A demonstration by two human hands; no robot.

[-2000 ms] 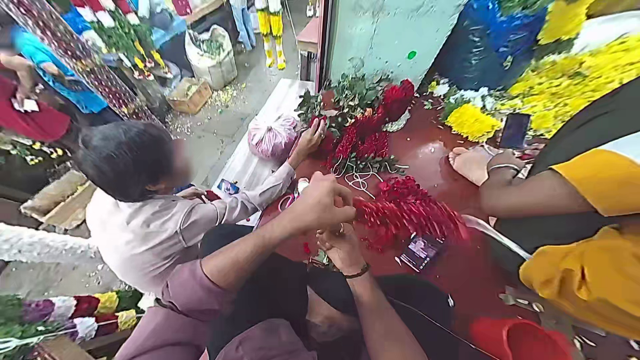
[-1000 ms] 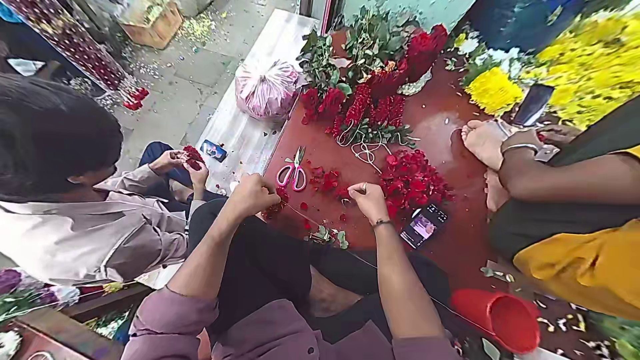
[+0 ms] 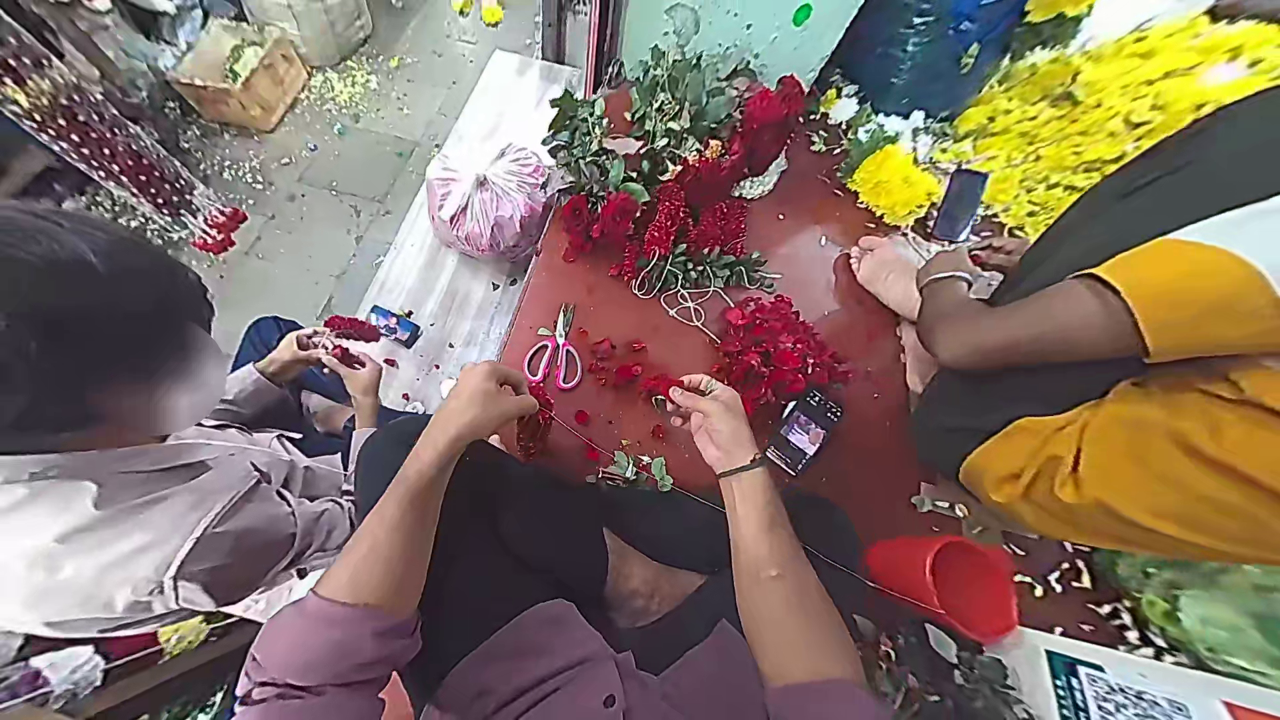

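Observation:
My left hand [image 3: 485, 405] pinches a thin string [image 3: 640, 480], from which a short garland of red petals [image 3: 534, 428] hangs below the fingers. The string slants down to the right across my lap, under my right forearm. My right hand [image 3: 708, 418] holds a small red flower [image 3: 660, 388] between thumb and fingertips. Just right of it lies a heap of red petals [image 3: 775, 350]. Pink-handled scissors [image 3: 553, 355] lie between and beyond my hands. Loose petals [image 3: 627, 374] are scattered beside them, and a green leaf sprig [image 3: 632, 467] lies near my knees.
Red roses and garlands [image 3: 690, 210] with leaves lie at the back, a bag of pink petals [image 3: 490, 205] to their left. A phone [image 3: 803, 432] and a red bucket [image 3: 945, 585] are at right. People sit on both sides; yellow flowers [image 3: 1110, 110] are piled at the back right.
Two seconds ago my hands were close together at a red garland stretching right. They are now apart. Since one second ago, my right hand has taken hold of a red flower.

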